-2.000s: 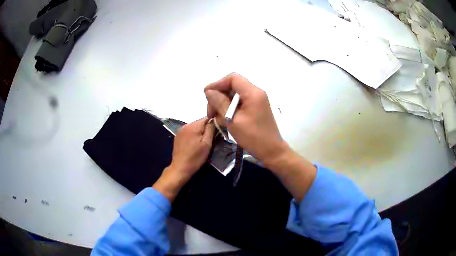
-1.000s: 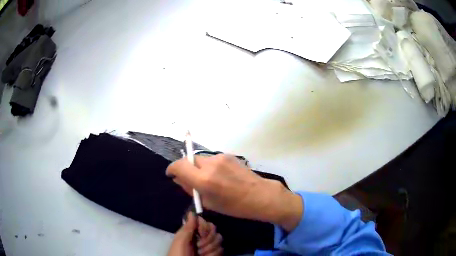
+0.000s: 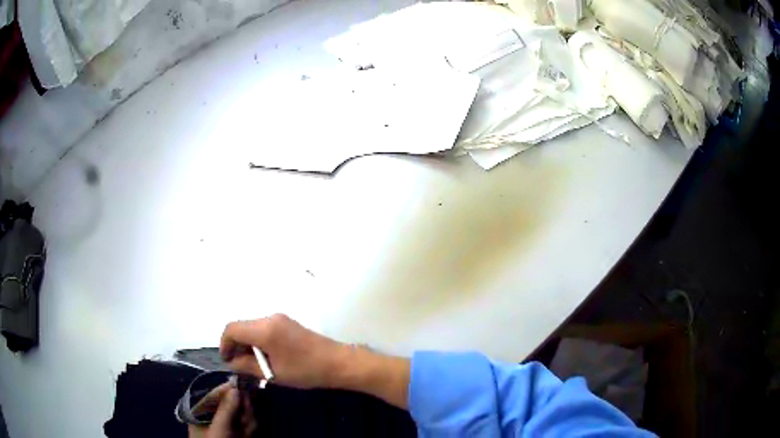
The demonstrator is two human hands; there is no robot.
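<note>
Dark cut panels (image 3: 150,398) lie at the bottom edge of the picture, partly cut off. My left hand (image 3: 224,415) is over them at the bottom edge, its fingers closed on a grey fabric tie strip (image 3: 186,404) that curls in a loop. My right hand (image 3: 286,349) is just above and right of it, holding a white marking pen (image 3: 262,364) that points down and right. The fingertips of my right hand are near the strip; whether they also grip it is hidden. A grey layered edge shows behind the dark cloth.
A white paper pattern (image 3: 385,111) lies at the table's far side. Cream bundles (image 3: 629,90) and loose pieces are piled at far right. A grey bundle (image 3: 19,282) lies at the left edge. A cardboard box (image 3: 671,376) stands below the table's curved right edge.
The view has shifted, so the cloth and hands sit lower and further left. The grey strip now shows as a loop at my left hand, and the pen's angle has changed.
</note>
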